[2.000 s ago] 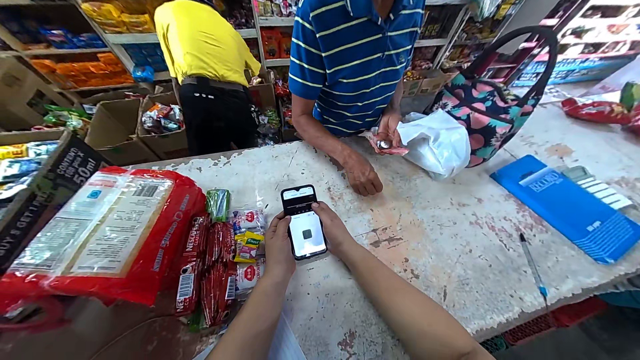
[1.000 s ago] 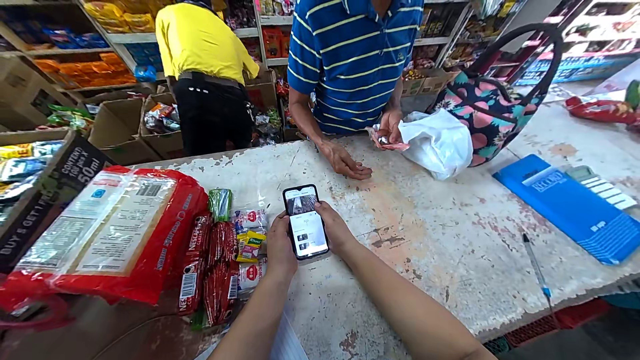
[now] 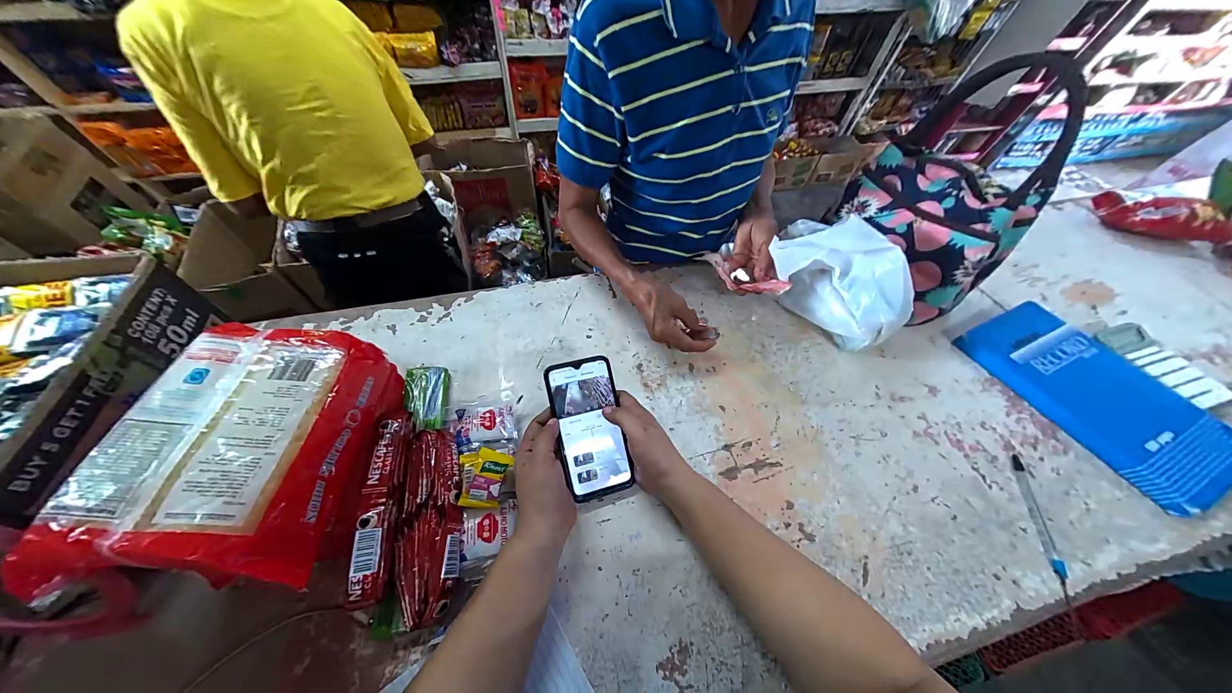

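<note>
Both my hands hold a smartphone (image 3: 590,433) upright over the worn white counter (image 3: 770,520); its lit screen faces me. My left hand (image 3: 544,476) grips the left edge, and my right hand (image 3: 650,443) grips the right edge with the thumb at the screen. Left of the phone lie red Nescafé sachet strips (image 3: 423,520), a green packet (image 3: 426,397), a yellow Knorr sachet (image 3: 486,476) and other small packets. A large red plastic package (image 3: 217,443) rests beside them.
Across the counter, a person in a striped shirt (image 3: 674,135) holds a pink item by a white plastic bag (image 3: 852,279) and a floral handbag (image 3: 948,212). A blue record book (image 3: 1097,404) and a pen (image 3: 1039,515) lie right. Behind, a person in yellow (image 3: 279,106) stands among cartons.
The phone's screen shows different content from two seconds ago. The striped-shirt person's free hand has moved along the counter to the right. The person in yellow has shifted to the right.
</note>
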